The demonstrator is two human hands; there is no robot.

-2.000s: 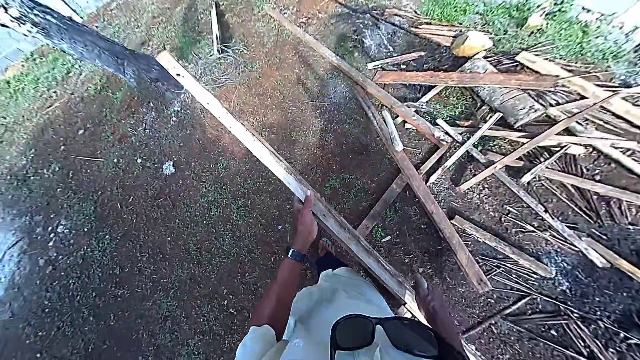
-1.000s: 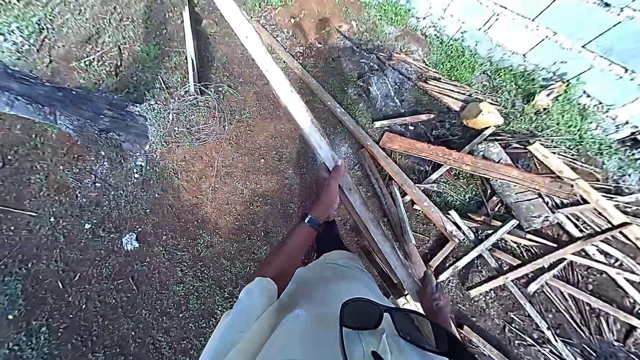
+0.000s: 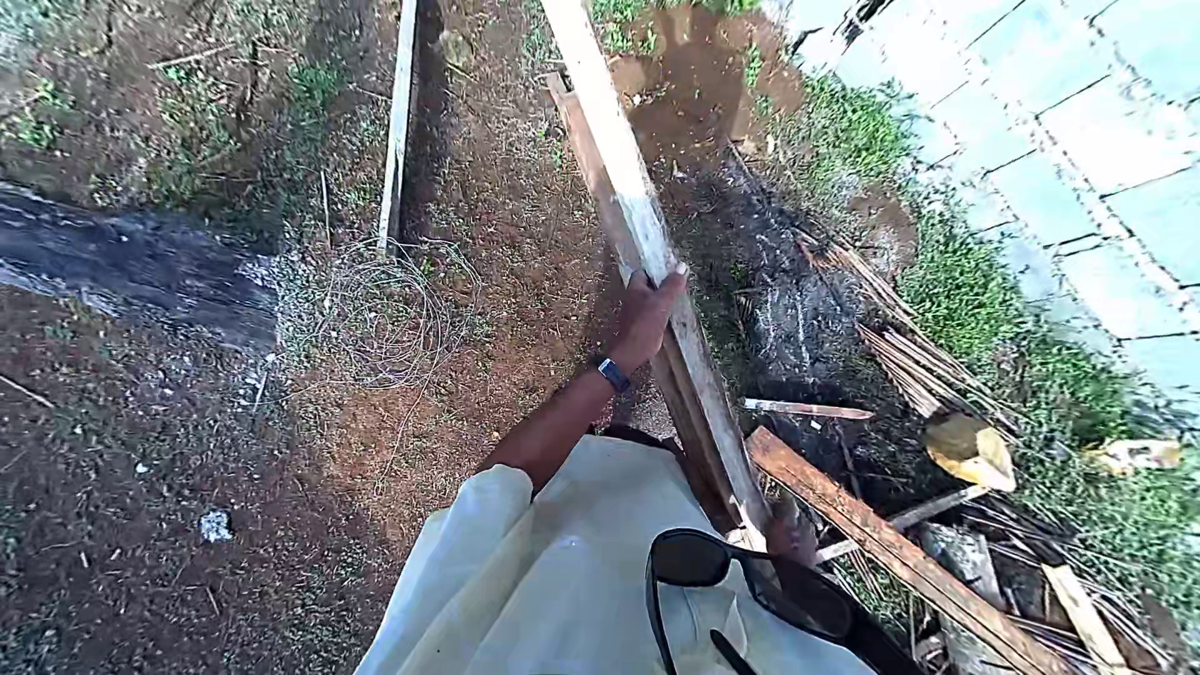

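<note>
A long wooden plank runs from the top edge down to my right side, its upper part bright in the sun. My left hand, with a watch at the wrist, grips it near mid-length, fingers around its edge. Close to its lower end is my right hand, shut on the plank and partly hidden by the sunglasses hanging at my chest. Another long board lies beneath and beside the plank, on the ground as far as I can tell.
Scrap boards, among them a reddish-brown one, and thin sticks lie at the right. A coil of wire, a narrow upright-running board and a tree trunk are at the left. Paving borders the grass at upper right.
The held plank has swung from a slant toward the upper left to a steeper line, with both hands staying on it. The view has turned to the right.
</note>
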